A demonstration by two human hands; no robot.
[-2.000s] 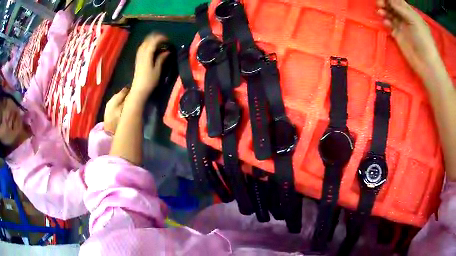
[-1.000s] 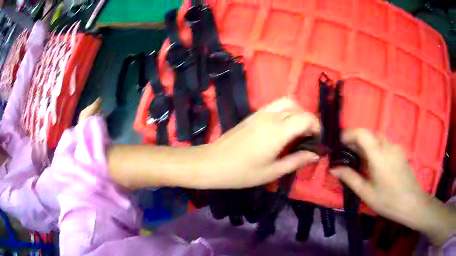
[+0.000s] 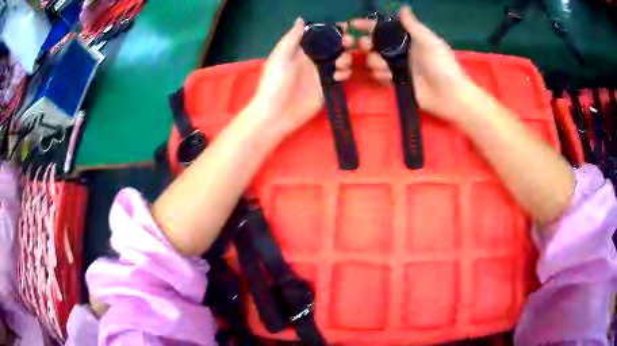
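My left hand [image 3: 291, 81] holds a smartwatch [image 3: 322, 42] by its case at the far edge of the red foam tray [image 3: 399, 182]. My right hand [image 3: 433, 71] holds a second smartwatch [image 3: 392, 36] beside it, a little apart. Both round screens face up and are black. A strap half of each hangs toward me over the tray. More watches lie along the tray's left side, one at the upper left [image 3: 192, 146] and one at the lower left [image 3: 295, 297], partly behind my left forearm.
A green mat [image 3: 142, 74] and a blue-and-white box [image 3: 61, 81] are at the upper left. A red tray with pale strips [image 3: 51, 250] is at the left. Dark watches stand in another red tray [image 3: 588, 125] at the right. A dark bench [image 3: 270, 20] lies beyond.
My hands have moved from the near part of the tray to its far edge, each with a watch. The view has shifted and turned. The near-side tray pockets now show without watches.
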